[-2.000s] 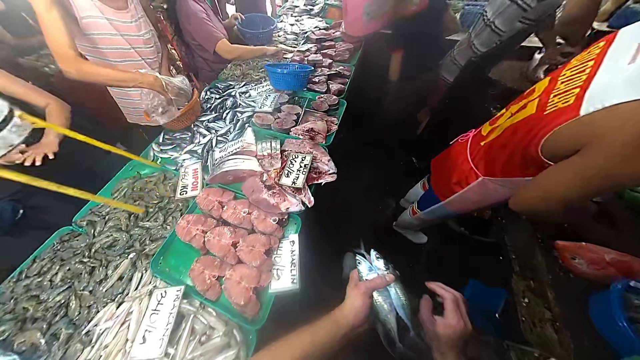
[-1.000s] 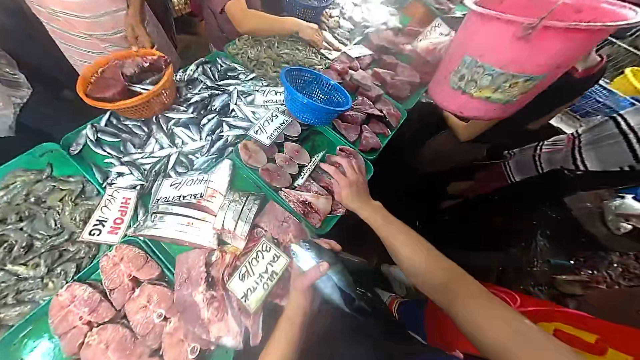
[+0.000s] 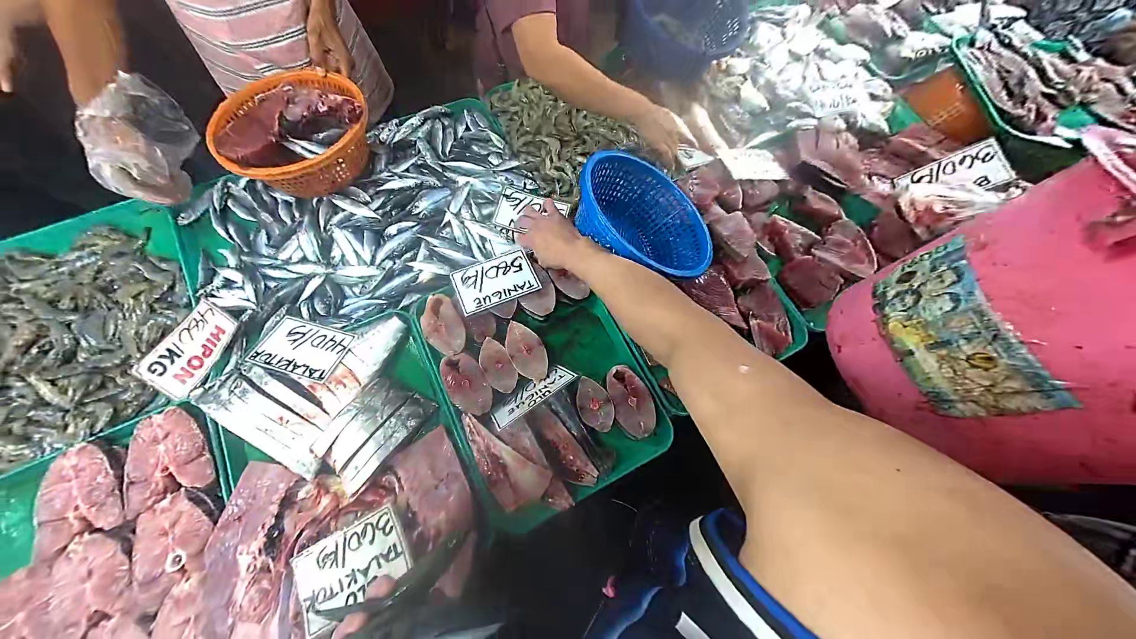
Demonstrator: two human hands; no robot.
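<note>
My right hand (image 3: 548, 234) reaches across to the near edge of the small silver fish (image 3: 355, 240), its fingers over a white price card (image 3: 522, 211). Whether it grips anything is not clear. Just below it are a second price card (image 3: 495, 282) and pale round fish steaks (image 3: 525, 351) in a green tray (image 3: 661, 435). At the bottom edge my left hand (image 3: 366, 605), blurred and mostly out of view, holds a dark fish (image 3: 417, 577) above pink fish meat (image 3: 248, 524) and its card (image 3: 351, 568).
A blue plastic basket (image 3: 643, 217) stands right of my right hand. One person's hand (image 3: 328, 40) is at an orange basket (image 3: 288, 133) of fish; another's (image 3: 661, 133) reaches over shrimp (image 3: 559, 133). A bagged hand (image 3: 138, 138) is at left. A pink bucket (image 3: 976, 328) bounds the right side.
My right hand has moved from the fish steaks to the cards beside the small fish. The view has swung widely over the stall since the first frame.
</note>
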